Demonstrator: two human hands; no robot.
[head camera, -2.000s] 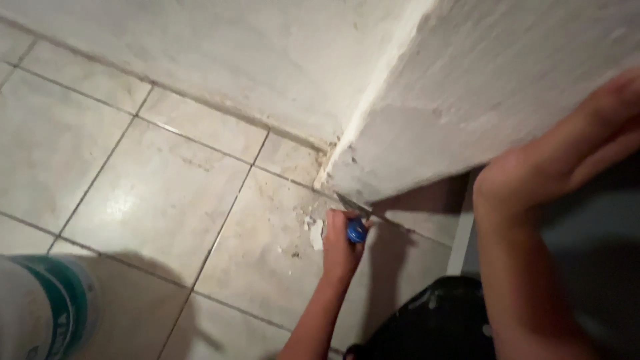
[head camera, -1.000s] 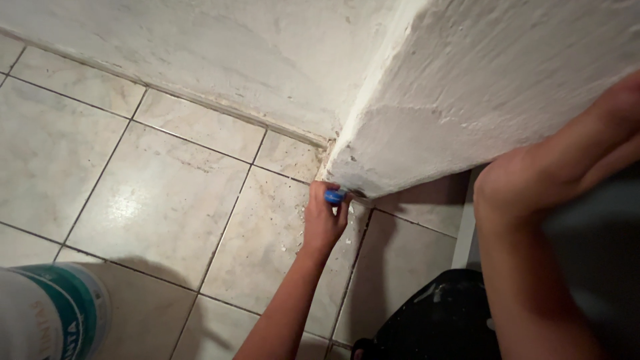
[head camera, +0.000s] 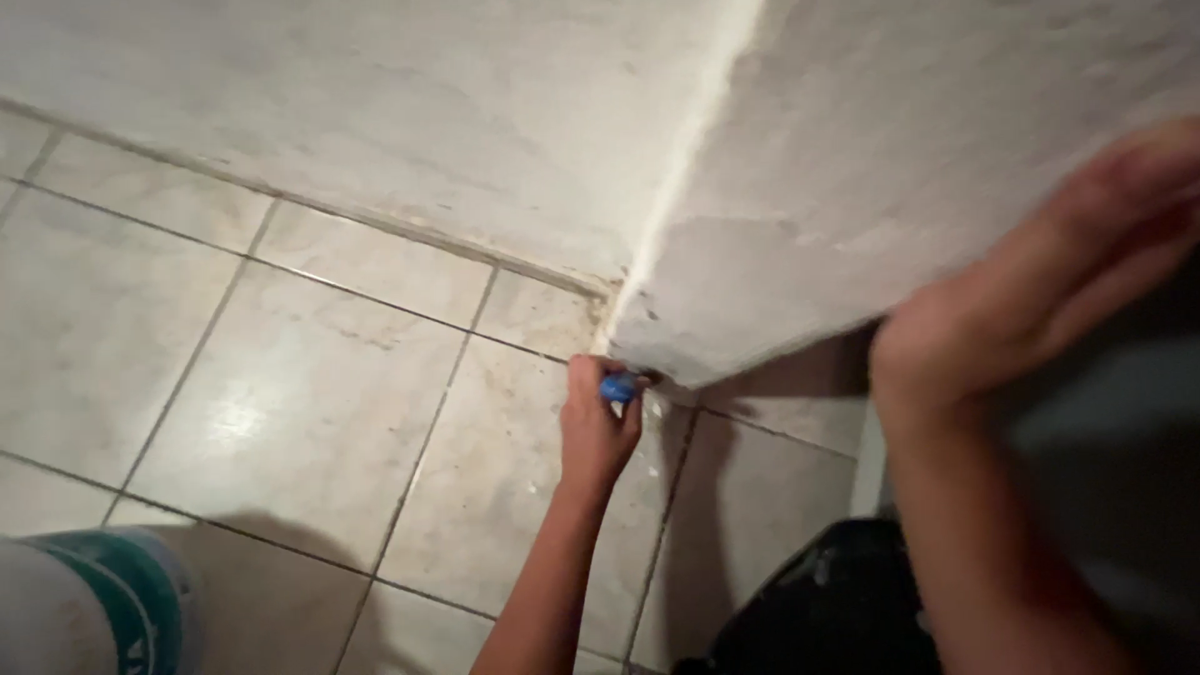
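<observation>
My left hand (head camera: 595, 427) is closed around the blue handle (head camera: 621, 385) of what looks like a putty knife. It is low beside the plastered wall's bottom edge, near the inner corner; the blade is hidden or too blurred to see. Small pale flakes (head camera: 653, 472) lie on the floor tile just below the hand. My right hand (head camera: 1022, 272) is raised at the right, against or close to the plastered wall (head camera: 844, 169), with its fingers extended toward the upper right and partly out of view. No object shows in it.
A white bucket with a green band (head camera: 141, 600) stands at the lower left. Pale marbled floor tiles (head camera: 281, 375) meet the back wall (head camera: 375, 122) along a rough, stained joint. Below the side wall are a black object with pale specks (head camera: 834, 600) and a light upright edge (head camera: 870, 459).
Two seconds ago the metal blade showed beyond my left hand; that hand has since moved up against the wall's base and turned the handle. The larger white flake is no longer visible. My right hand stays raised.
</observation>
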